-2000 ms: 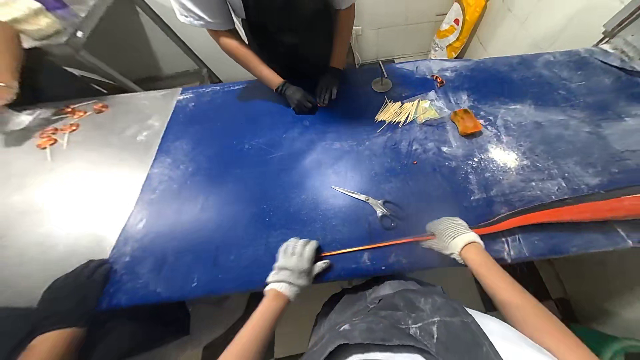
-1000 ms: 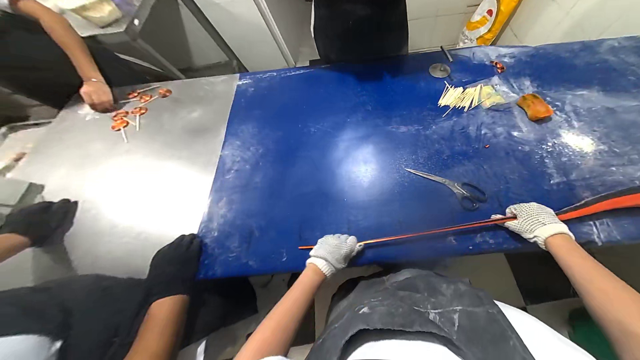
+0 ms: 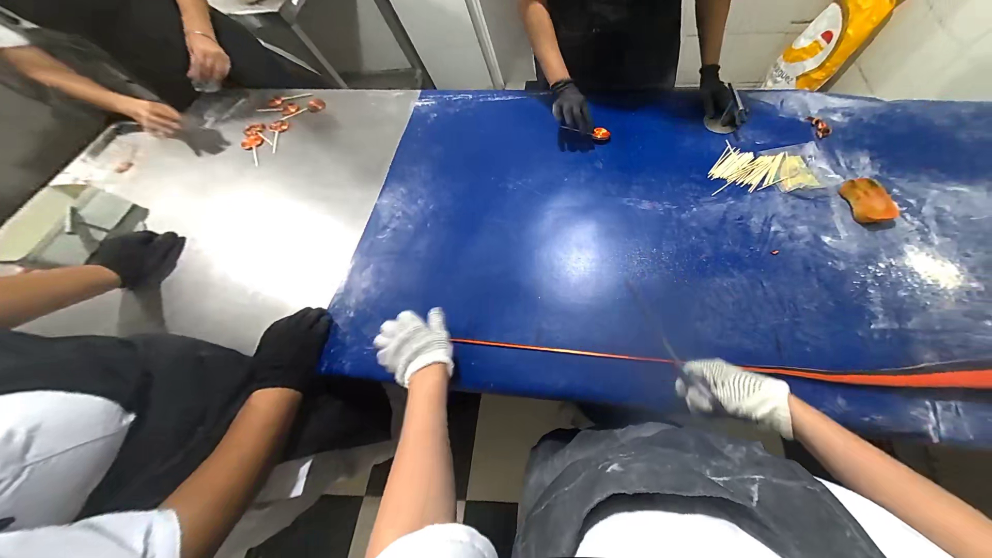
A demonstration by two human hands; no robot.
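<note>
A thin red and dark rope of pulled candy lies along the near side of the blue table and widens into a thick red strip at the right. My left hand, in a white knit glove, is over the rope's left end; its grip there is partly hidden. Blurred scissors are held in my right hand, gloved in striped white knit, beside the rope, with the blades pointing up and left. Whether the blades are apart cannot be told.
Across the table a person's black-gloved hands hold a lollipop and a round metal tool. Sticks and an orange candy lump lie at right. Lollipops lie on the metal table, with other people's hands near its edges.
My right hand has picked up the scissors, which lay on the blue table. My left hand has moved left along the rope. The person opposite now has a lollipop and the round tool in hand.
</note>
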